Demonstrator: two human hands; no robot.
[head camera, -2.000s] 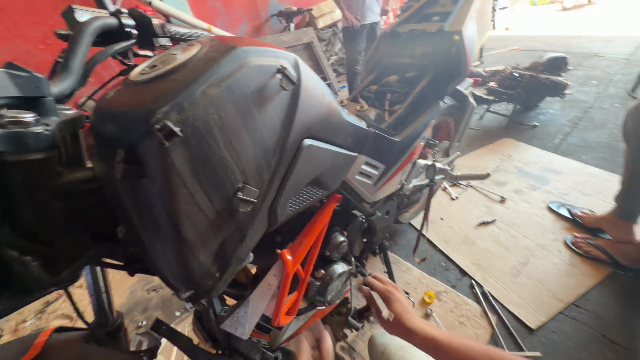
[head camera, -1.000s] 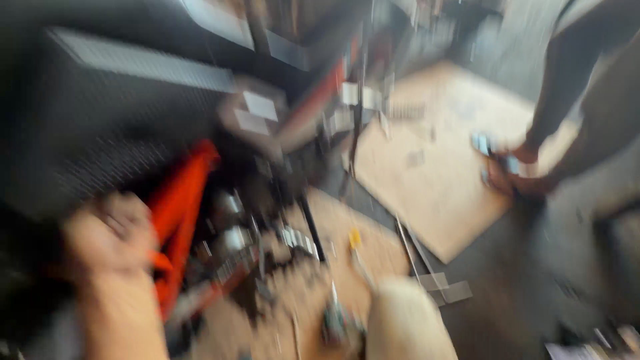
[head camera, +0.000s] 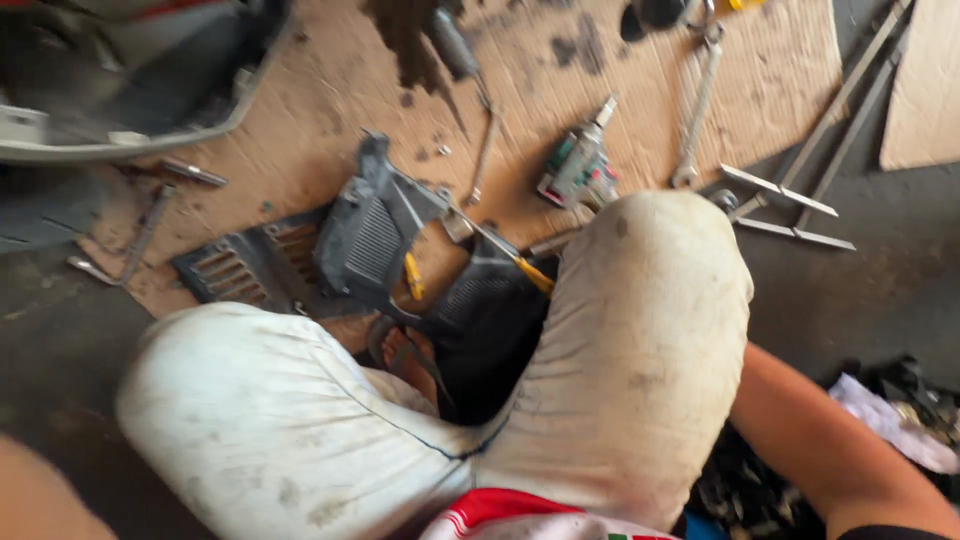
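Neither hand shows; part of my left arm is at the lower left edge, and my right forearm runs down behind the right knee, its hand hidden. A cordless power driver (head camera: 581, 169) with a socket lies on the cardboard past that knee. Before my legs are black plastic fairing panels (head camera: 371, 240), a slotted black panel (head camera: 232, 274) and a screwdriver with a yellow handle (head camera: 534, 274). A long wrench (head camera: 699, 112) lies to the right of the driver, a thinner wrench (head camera: 487, 154) to its left.
A motorcycle fairing (head camera: 150, 142) fills the upper left. Metal bars (head camera: 840, 112) cross the right side. An L-shaped handle tool (head camera: 146, 232) lies at the left. Dark stains mark the cardboard (head camera: 315, 120). Rags and scraps (head camera: 892, 420) are heaped at the lower right.
The view has swung down to my lap and the floor. The hand seen by the orange frame a second ago is out of view, as is the orange frame.
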